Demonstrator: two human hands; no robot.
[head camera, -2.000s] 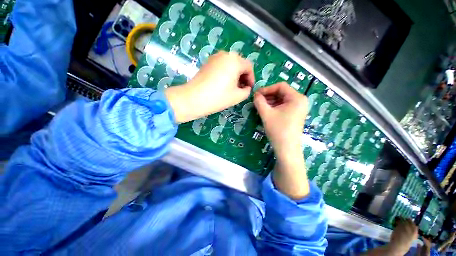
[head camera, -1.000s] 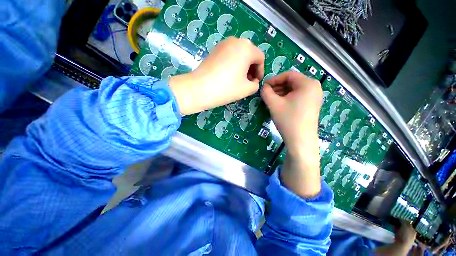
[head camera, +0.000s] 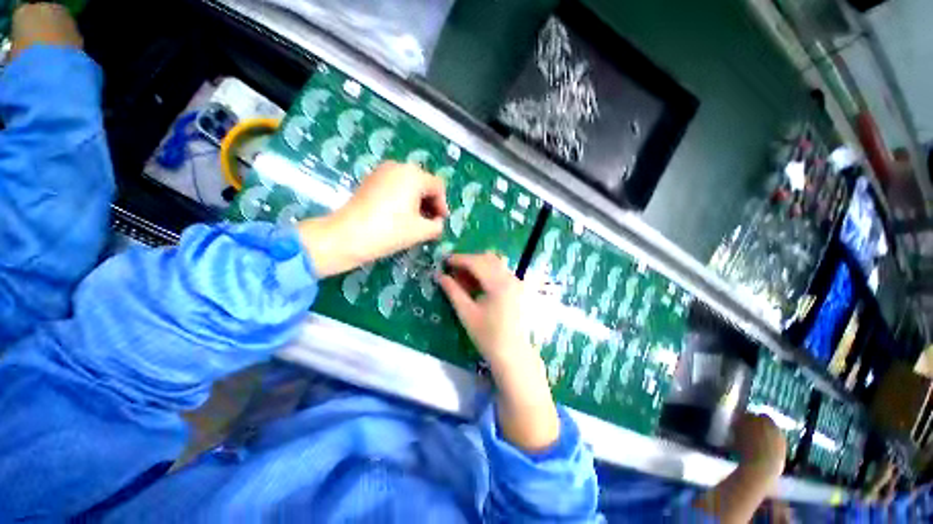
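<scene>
A green printed circuit board (head camera: 430, 333) with printed white half-filled circles lies on the conveyor in front of me. My left hand (head camera: 384, 217) is over its middle, thumb and fingertips pinched together. My right hand (head camera: 491, 297) is just right of and nearer than it, thumb and forefinger close together low over the board. Whether either hand pinches a component is too small and blurred to tell. A few thin silvery leaded components (head camera: 414, 268) lie on the board between the hands. A second green board (head camera: 604, 338) lies to the right, past a dark gap.
Beyond the silver rail (head camera: 583, 210) is a black tray (head camera: 655, 154) with loose silvery parts. Clear bags (head camera: 762, 251) and a blue heap (head camera: 829, 322) lie far right. A yellow ring (head camera: 237, 154) is at left. Neighbours' arms show at left (head camera: 51, 174) and lower right (head camera: 752, 471).
The view has shifted, showing more of the bench beyond the rail. My right hand has come down nearer the board and away from my left hand; earlier the fingertips nearly met.
</scene>
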